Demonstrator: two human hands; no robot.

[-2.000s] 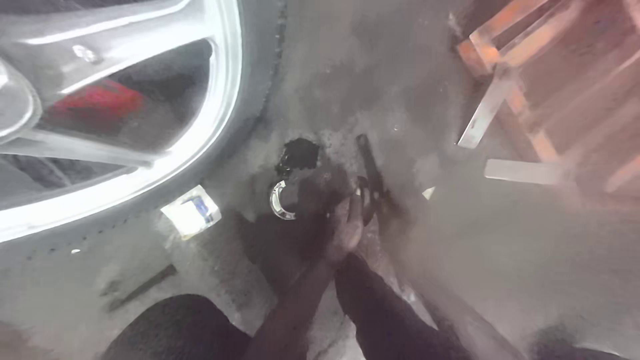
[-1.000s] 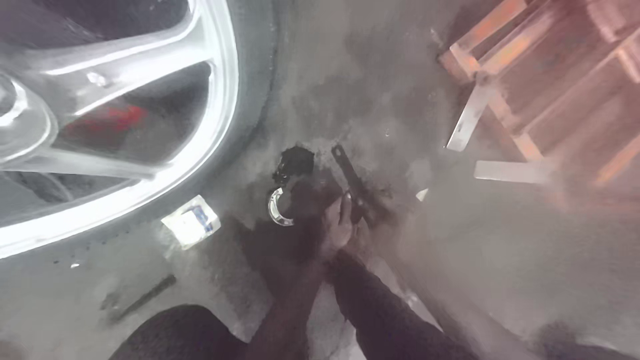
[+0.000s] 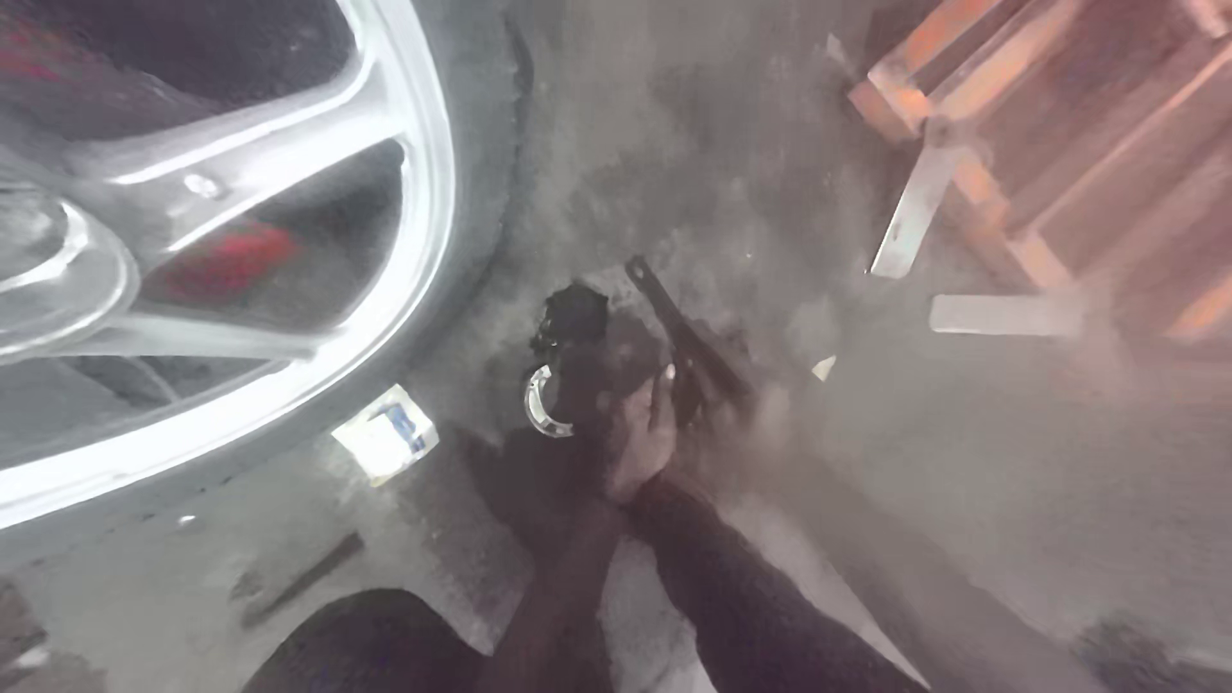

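Observation:
My left hand (image 3: 643, 443) is low in the middle, beside a dark, shadowed part that I cannot make out. Whether its fingers grip anything is unclear. Just to its right, my right hand (image 3: 736, 399) is blurred and dark, closed around the lower part of a long dark bar-like tool (image 3: 679, 322) with a hole in its upper end. The tool tilts up and to the left. A curved pale metal ring piece (image 3: 541, 404) shows left of my hands. Above it is a dark, rough-edged lump (image 3: 575, 313), perhaps grease or a part.
A large spoked wheel (image 3: 423, 183) with a tyre fills the left. Near it lie a white and blue packet (image 3: 390, 433) and a dark bar (image 3: 303, 580). At the upper right are an orange wooden pallet (image 3: 982, 188) and two pale flat strips (image 3: 910, 217), (image 3: 1006, 315). A small pale chip (image 3: 823, 368) lies right of the tool.
The dark tool's upper end has swung left, from near upright to a clear leftward tilt. My left hand stays in about the same place.

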